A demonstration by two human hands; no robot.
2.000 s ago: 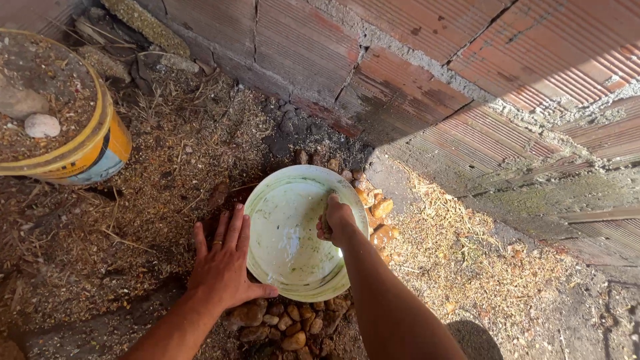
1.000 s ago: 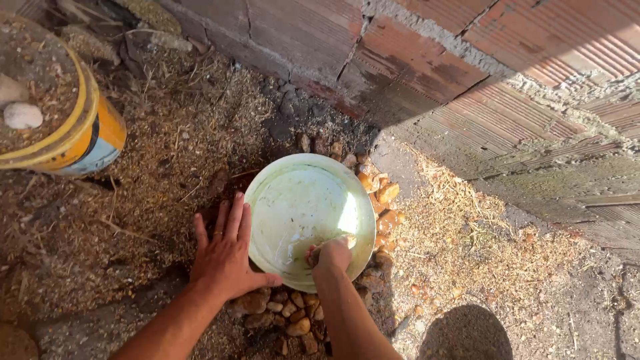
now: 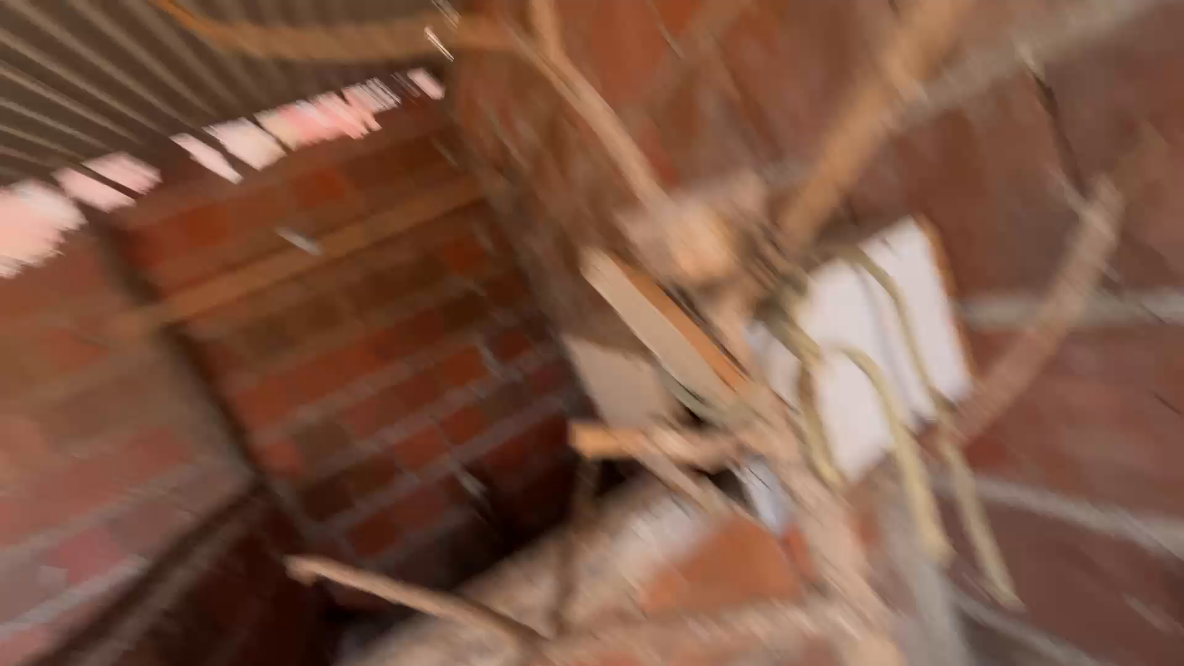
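Observation:
Neither my left hand nor my right hand shows in the head view, which is strongly blurred. Near the middle stand bare wooden branches (image 3: 814, 499), joined at a knot-like fork. Pale rope or cord (image 3: 893, 416) hangs in loops from them. Behind the cord is a white panel or board (image 3: 888, 342), whose exact kind cannot be told. A flat piece with an orange edge (image 3: 666, 324) leans just left of the fork.
A brick wall (image 3: 388, 370) with a wooden beam (image 3: 324, 254) across it stands at the left, under a corrugated roof (image 3: 120, 83). Another brick wall (image 3: 1073, 388) rises at the right. A cut branch (image 3: 407, 592) sticks out at the lower left.
The view has swung far away from the ground. The pale round basin, the stones around it, the yellow bucket and both hands, seen one second ago, are out of sight.

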